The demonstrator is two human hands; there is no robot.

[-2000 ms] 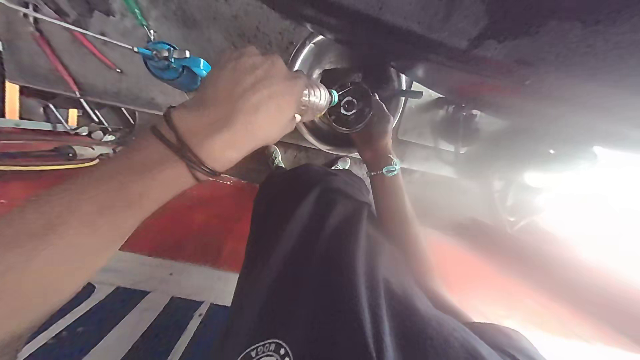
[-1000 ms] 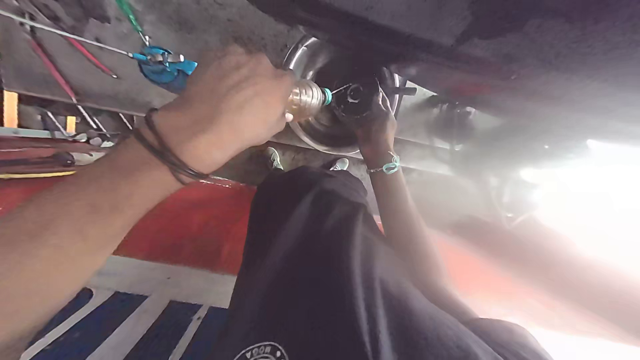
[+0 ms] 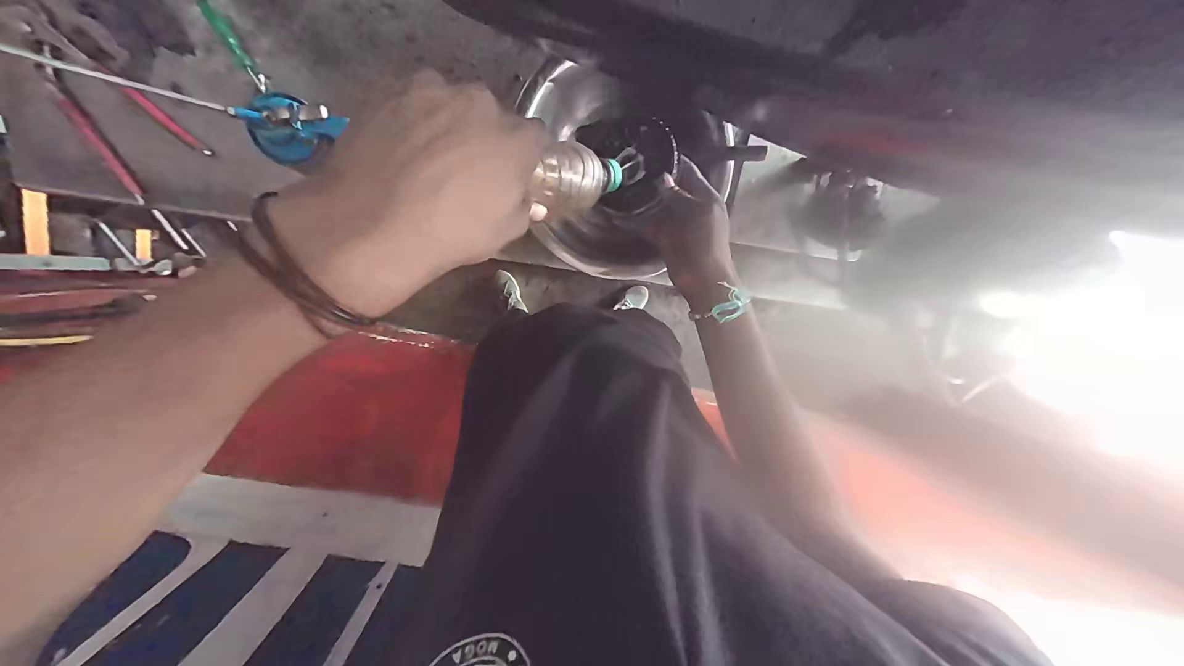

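Observation:
My left hand (image 3: 435, 171), with dark cords at its wrist, grips a clear ribbed plastic bottle (image 3: 572, 178) lying sideways, its teal cap pointing right. The cap end is right beside a dark round metal part (image 3: 647, 153). From the right and below, my right hand (image 3: 694, 227) holds that part by its edge; a teal bracelet is on the wrist. Both sit over a shiny metal bowl (image 3: 601, 264), whose inside is partly hidden by my hands and the part. A short dark bar (image 3: 740, 153) sticks out to the right of the part.
A blue tool with a metal fitting (image 3: 282, 129) lies upper left, near a green-handled tool (image 3: 227, 35) and red-handled tools (image 3: 97, 139). A red panel (image 3: 351, 416) is below. Bright glare and haze cover the right side. My shoes (image 3: 634, 297) show under the bowl.
The dark round part has tilted in my right hand, and its hexagonal centre, facing me two seconds ago, is now less plain. My left hand keeps the bottle beside it.

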